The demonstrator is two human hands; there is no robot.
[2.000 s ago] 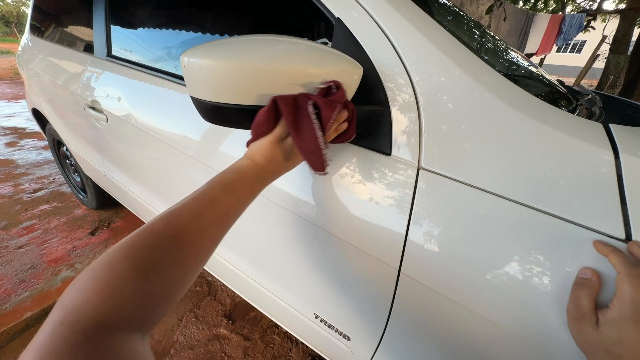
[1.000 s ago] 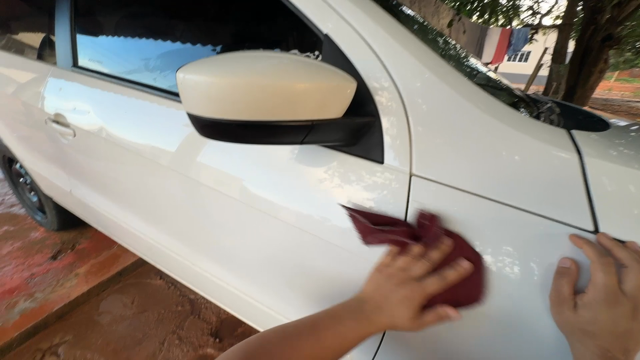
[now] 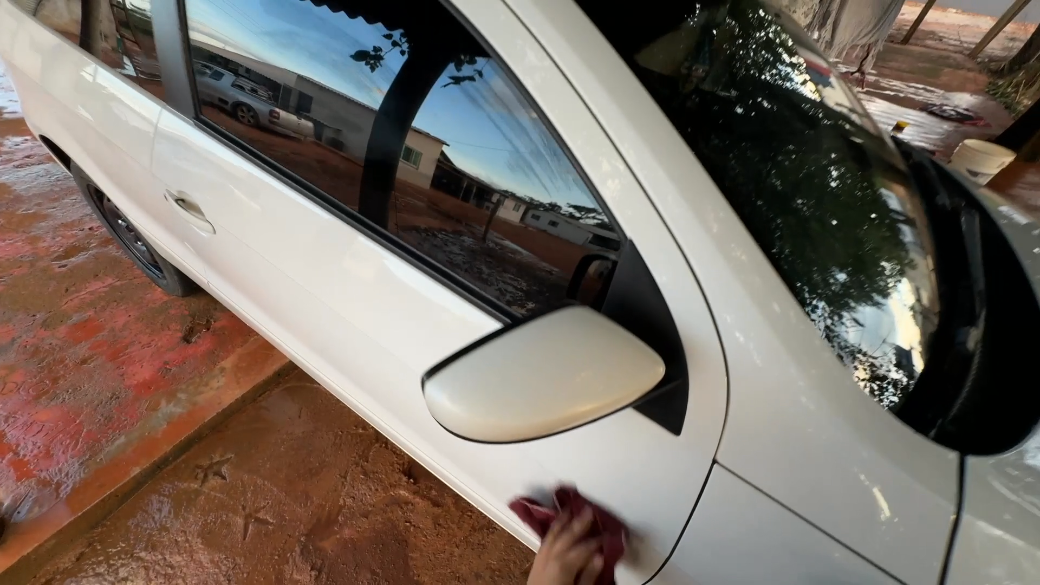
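My left hand (image 3: 566, 554), at the bottom edge, is shut on a dark red cloth (image 3: 611, 532). The slightly blurred cloth lies against the lower front part of the white car door (image 3: 341, 301), below the wing mirror (image 3: 544, 378) and left of the seam with the front fender (image 3: 804, 520). Only the fingers and part of the hand show; the forearm is out of the frame. My right hand is not in view. The door handle (image 3: 191, 211) is farther left, below the dark side window (image 3: 325, 162), which reflects a tree, buildings and a vehicle.
The wing mirror juts out above my hand. A raised concrete edge (image 3: 154, 455) runs beside wet, reddish muddy ground (image 3: 325, 496). The rear wheel (image 3: 122, 227) is at the left, the windshield (image 3: 780, 187) at the upper right. A white bucket (image 3: 981, 161) stands beyond the car.
My left hand and the cloth have moved from the fender seam to the door below the mirror. The right hand, earlier on the fender, has left the view. The view has shifted and tilted.
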